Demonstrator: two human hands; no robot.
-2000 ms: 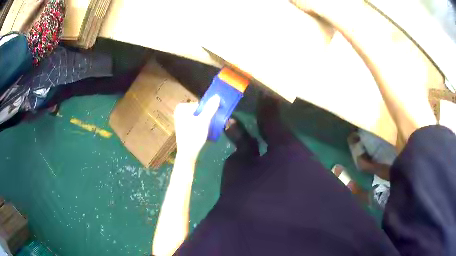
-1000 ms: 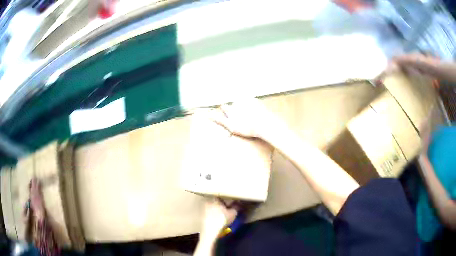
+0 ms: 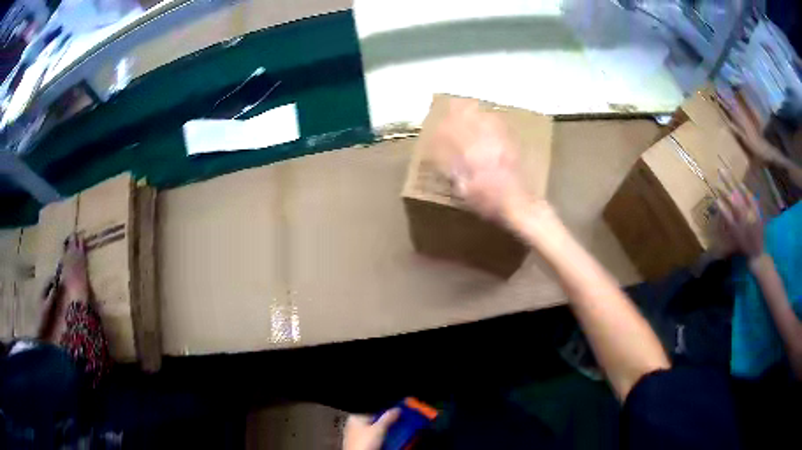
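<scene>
A brown carton [image 3: 479, 230] stands on the cardboard-covered bench [image 3: 369, 264], right of centre, with a dark print on its top. My right hand [image 3: 479, 163] is blurred over the carton's top; its fingers cannot be made out, nor whether it grips the carton. My left hand [image 3: 365, 432] is at the bottom edge, partly cut off, closed around the blue and orange tape dispenser [image 3: 409, 424], below the bench's front edge and apart from the carton.
At right, a person in a teal top has hands at another carton [image 3: 646, 215]. At left, a person's hand lies on flattened cartons [image 3: 101, 255]. A white sheet [image 3: 242, 132] and a large pale board [image 3: 519, 83] are behind the bench. Another brown carton [image 3: 295, 428] is low at the bottom.
The left hand and tape dispenser have moved down, away from the carton. The carton stands farther right and up in view, differently turned. The right hand is now over its top. The view has shifted.
</scene>
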